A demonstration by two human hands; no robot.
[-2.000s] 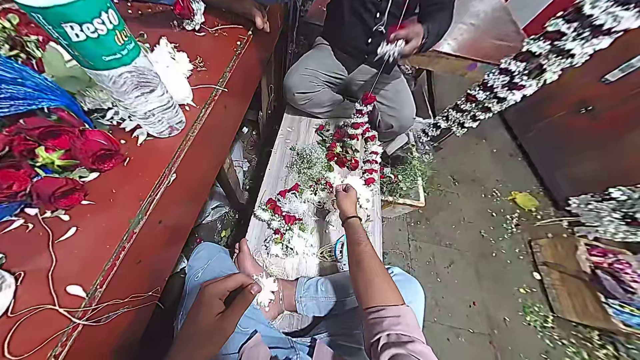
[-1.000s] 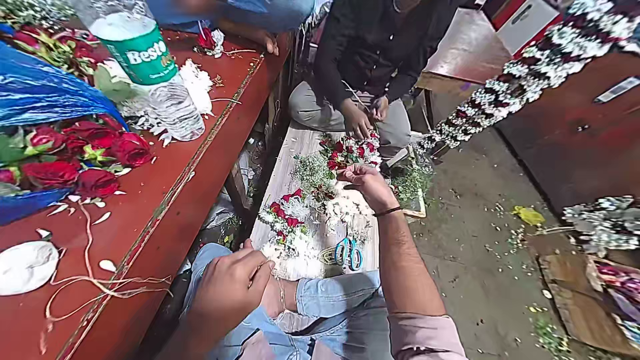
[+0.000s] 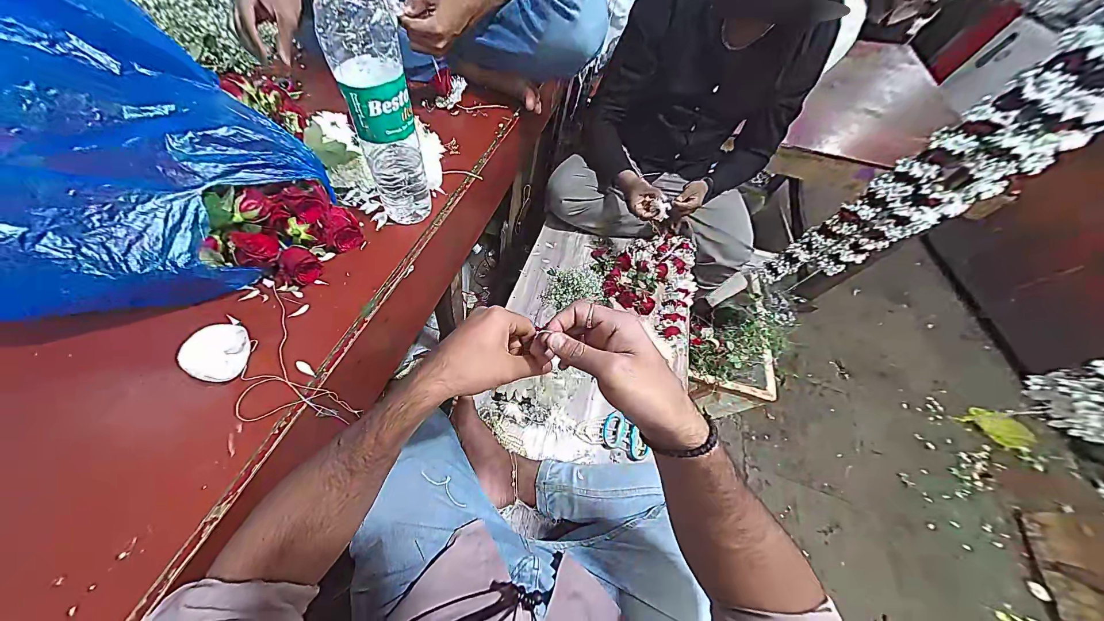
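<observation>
My left hand (image 3: 493,347) and my right hand (image 3: 608,358) meet fingertip to fingertip above the pale bench (image 3: 536,280). Something small and thin, partly white, is pinched between them; the fingers hide most of it. Below my hands lie white blossoms (image 3: 548,431) and scissors with blue handles (image 3: 623,435), beside my right wrist. Past my fingers are small white filler flowers (image 3: 573,286) and a garland of red roses and white flowers (image 3: 660,276). On the red table to my left, a white ball of thread (image 3: 214,352) trails loose string (image 3: 285,379).
A plastic water bottle (image 3: 388,129) stands on the red table (image 3: 103,414) near red roses (image 3: 297,228) under blue plastic (image 3: 129,172). A person in black (image 3: 690,95) sits opposite; another person's hands are at upper left. A long white flower garland (image 3: 931,190) hangs at right.
My right hand has come back from the flowers on the bench to meet my left hand. The person opposite has raised their hands from the garland. The view has shifted.
</observation>
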